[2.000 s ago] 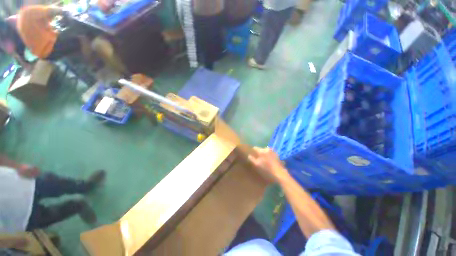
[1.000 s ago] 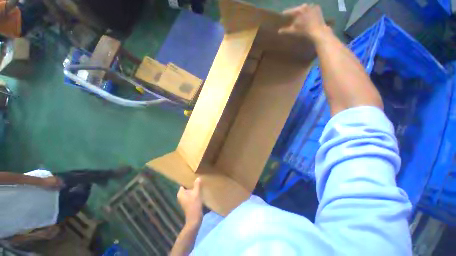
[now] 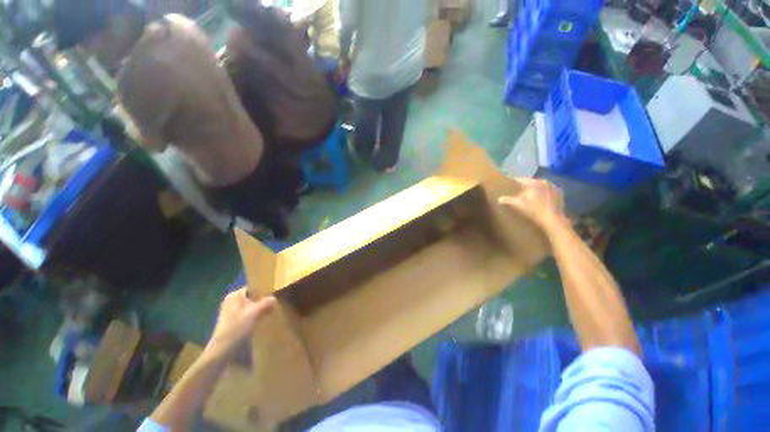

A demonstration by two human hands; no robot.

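A long brown empty carton (image 3: 405,291) with open flaps is held up in front of my body, tilted, its far right end higher in the picture. Nothing shows inside it. My left hand (image 3: 241,321) grips the flap edge at its left end. My right hand (image 3: 536,202) grips the flap edge at its right end, thumb on the inner side. The fingers behind the cardboard are partly hidden.
Blue crates (image 3: 515,371) stand close at my lower right. A blue crate (image 3: 604,139) with something white inside sits further right. Workers (image 3: 198,101) are ahead left near a bench; another person (image 3: 384,51) stands ahead. A blue stool (image 3: 328,167) and floor cartons (image 3: 114,359) are at left.
The view has turned, bringing workers and the bench into sight, while the trolley is largely out of view. The carton has swung from steep to a flatter slant, still in both hands.
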